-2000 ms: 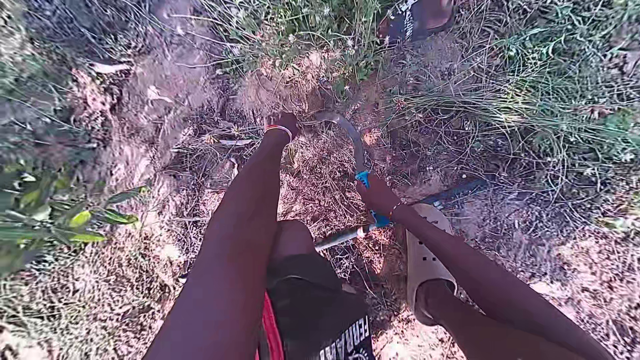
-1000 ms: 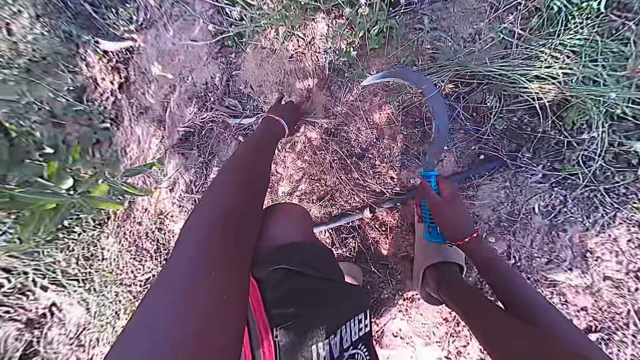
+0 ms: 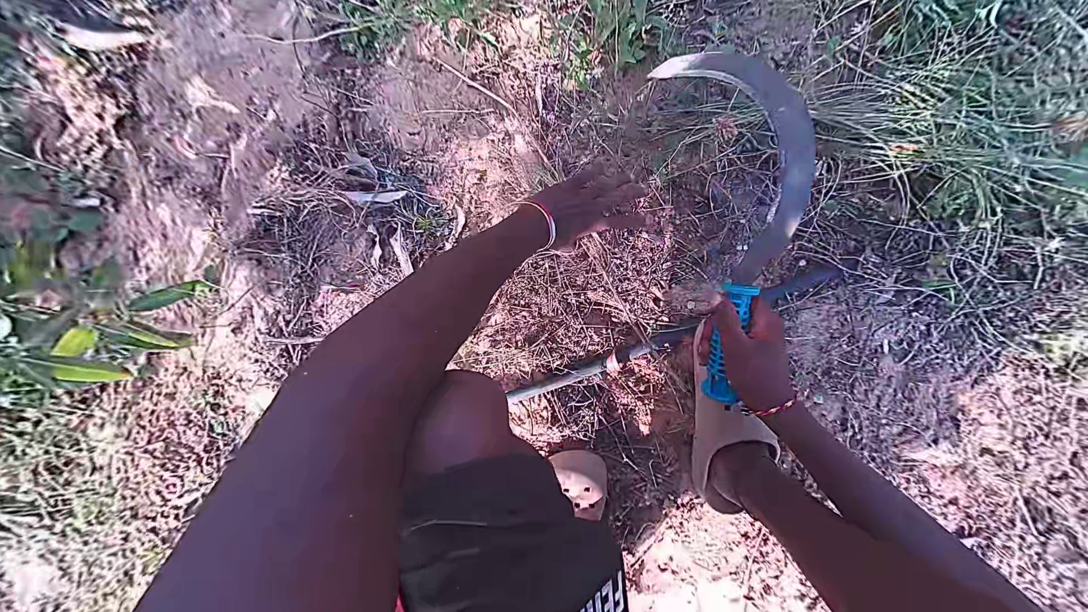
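Note:
My right hand (image 3: 752,353) is closed around the blue handle of a sickle (image 3: 795,153). Its curved metal blade rises above the hand, and the tip points left over the grass. My left hand (image 3: 599,204) is spread with its fingers apart, palm down above dry grass and twigs (image 3: 569,297), and I see nothing in it. A thin pipe or hose (image 3: 574,376) runs across the ground below both hands and passes behind the sickle handle.
My feet wear beige clogs (image 3: 710,438), one beside the sickle handle, the other (image 3: 580,483) partly hidden by my knee. Green grass (image 3: 960,127) grows at the upper right. A leafy plant (image 3: 81,340) stands at the left; bare soil (image 3: 246,76) lies at the upper left.
The sickle has moved away from my left hand, and its blade has swung up to the right. My left hand has shifted right and its fingers have spread. A foot at the top edge has left view.

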